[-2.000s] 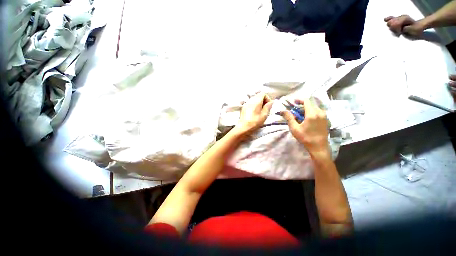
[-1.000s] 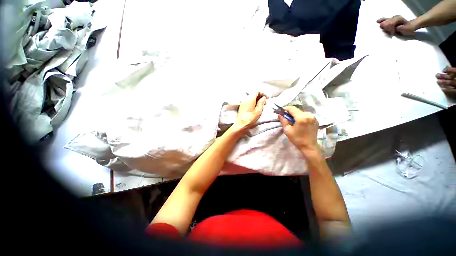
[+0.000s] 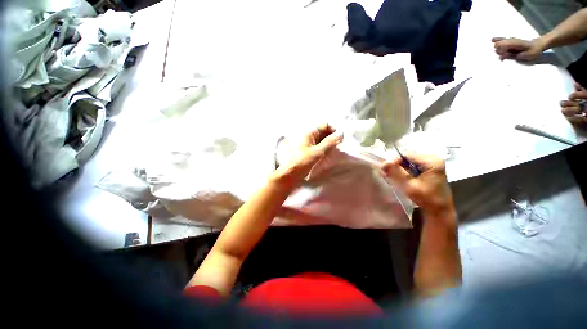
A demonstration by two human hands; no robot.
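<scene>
A pale, pinkish garment (image 3: pixel 351 196) lies spread at the table's front edge, partly lost in glare. My left hand (image 3: pixel 309 154) pinches its edge between thumb and fingers, near the middle. My right hand (image 3: pixel 425 183) holds dark blue snips (image 3: pixel 409 164) with the thin blades pointing up and left; its fingers also touch the garment's edge. A grey-beige cloth flap (image 3: pixel 393 106) stands up just beyond the blade tips. Whether the blades are open cannot be told.
A grey-beige garment heap (image 3: pixel 77 96) lies far left. Dark cloth (image 3: pixel 412 32) lies beyond my right hand. Another person's hand (image 3: pixel 518 49) rests on the table (image 3: pixel 495 103) at right. A thin stick (image 3: pixel 544 134) lies near the right edge; a clear item (image 3: pixel 529 217) lies below.
The right hand with the snips has moved right and slightly down, away from the left hand. The left hand has shifted slightly left. A cloth flap now stands up beyond them.
</scene>
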